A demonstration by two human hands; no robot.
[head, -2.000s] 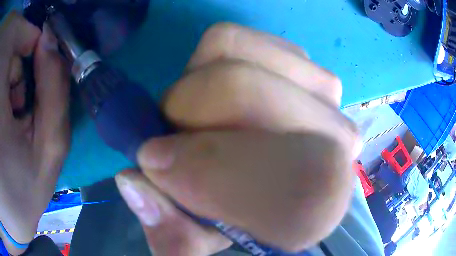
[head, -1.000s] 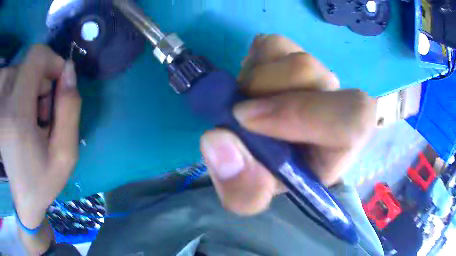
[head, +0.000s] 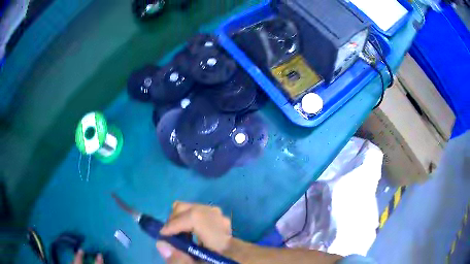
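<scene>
My right hand (head: 198,227) grips a dark-blue soldering iron (head: 154,227) at the bottom centre, its bent-looking, blurred metal tip pointing up and left above the mat. My left hand (head: 85,258) is mostly cut off by the bottom edge; only fingertips show beside a dark curved thing (head: 66,245). Whether they hold it is unclear. A pile of black discs with bright centres (head: 206,124) lies on the blue-green mat (head: 268,185). A green solder spool (head: 90,133) stands left of the pile, with fine strands hanging from it.
A blue tray (head: 265,87) at the upper right holds a dark grey soldering station (head: 324,31), a yellow square piece (head: 296,76) and a round whitish disc (head: 312,103). Cables run behind it. A small pale piece (head: 122,237) lies by the iron. Cartons (head: 407,129) and a shiny plastic bag (head: 355,191) are beyond the bench edge.
The view has swung toward the disc pile and tray. The iron, still in my right hand, now appears lower and away from the disc. My left hand has moved mostly out of view.
</scene>
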